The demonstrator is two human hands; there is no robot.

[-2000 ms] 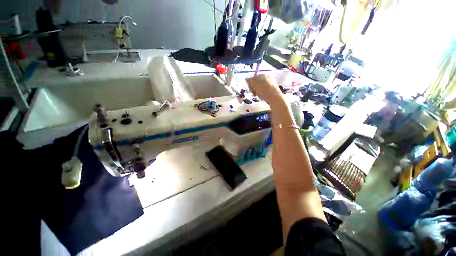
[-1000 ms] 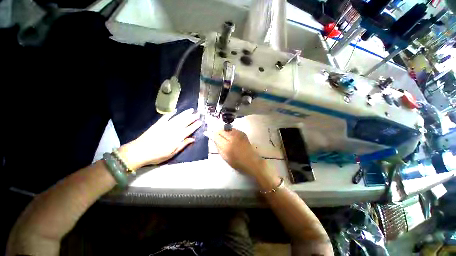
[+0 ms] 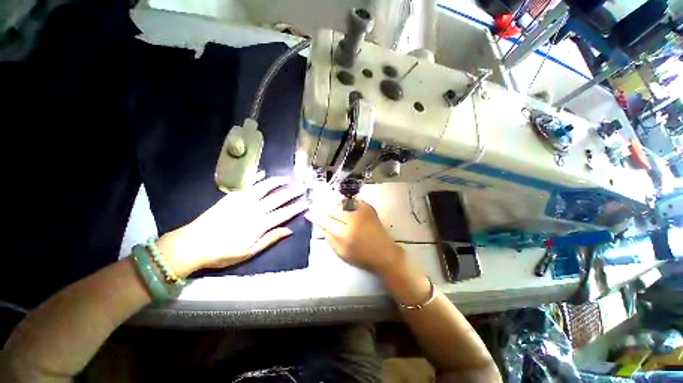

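A dark navy garment panel [image 3: 217, 97] lies flat on the white machine table, its right edge at the needle area of the sewing machine [image 3: 449, 149]. My left hand [image 3: 232, 224] lies flat on the panel with fingers spread towards the presser foot [image 3: 322, 176]. My right hand [image 3: 359, 236] is just right of the panel's edge, below the needle area, its fingertips close together at the cloth edge. Whether they pinch the cloth is washed out by bright light. The cream sewing lamp [image 3: 240, 157] stands above my left fingers.
A black phone [image 3: 453, 236] lies right of my right hand. A small dark tool [image 3: 545, 260] and blue-teal cord [image 3: 509, 239] lie further right. The table's worn front edge [image 3: 299, 310] runs below my wrists. A pale piece [image 3: 138, 224] shows at left.
Two seconds ago my right arm reached over the machine head; both hands have since come to the needle area. Over the last second they have stayed there, with the view slightly closer.
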